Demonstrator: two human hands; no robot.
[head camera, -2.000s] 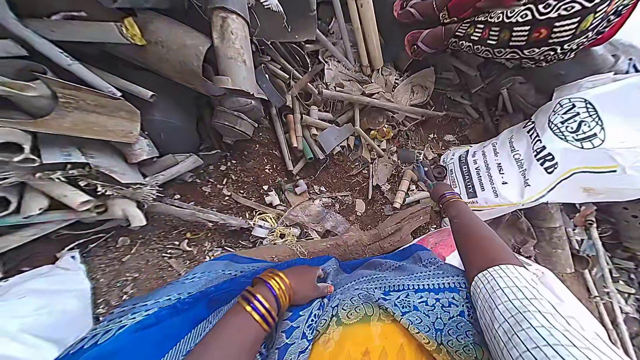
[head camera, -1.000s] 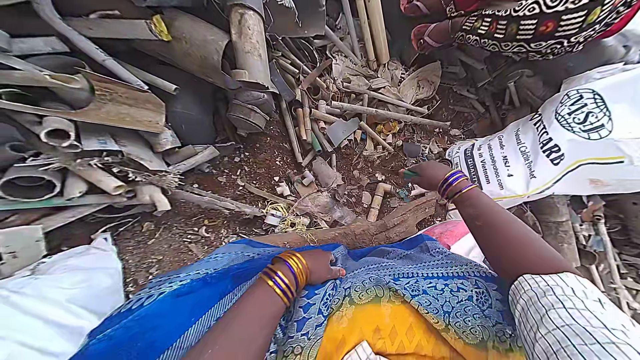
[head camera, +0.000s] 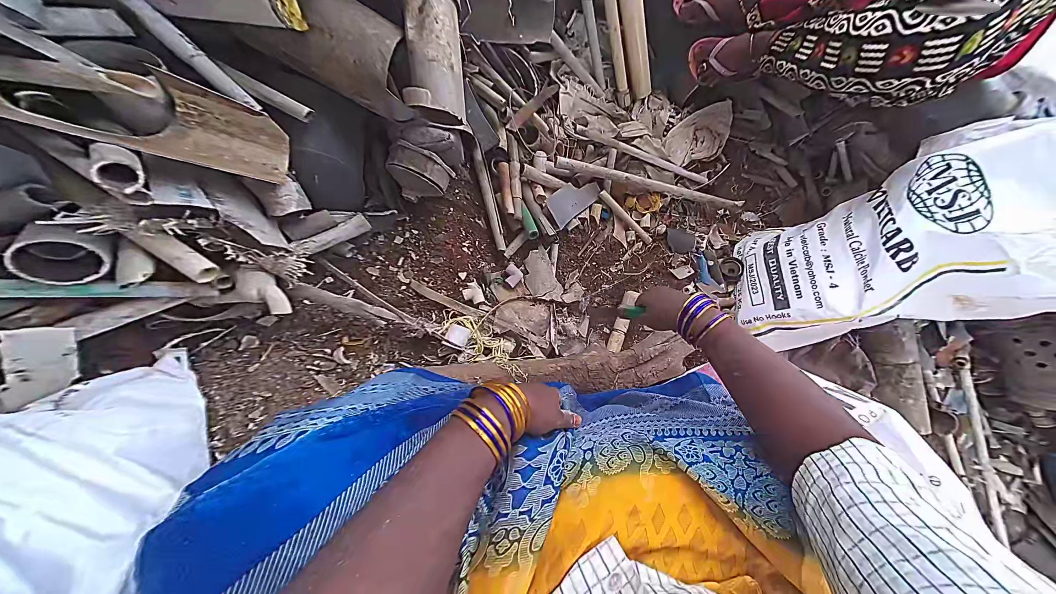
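My right hand (head camera: 660, 312) is low over the scrap on the ground, fingers closed around a small green object (head camera: 632, 312); its kind is unclear. Just left of that hand stands a pale plastic pipe piece (head camera: 619, 332), close to a wooden log (head camera: 577, 369). My left hand (head camera: 544, 410), with gold and purple bangles at the wrist, rests on the blue patterned cloth (head camera: 330, 454) over my lap. Its fingertips are partly hidden, so whether it grips the cloth cannot be told.
Scrap pipes (head camera: 62, 252) are heaped at the left, beside a white sack (head camera: 91, 462). A printed white sack (head camera: 924, 239) lies at the right. Sticks and thin pipes (head camera: 643, 181) cover the ground ahead. Another person's foot (head camera: 726, 58) and patterned clothing show at the top right.
My right hand has moved left, away from the printed sack and over beside the pale pipe piece. My left hand stays on the lap cloth.
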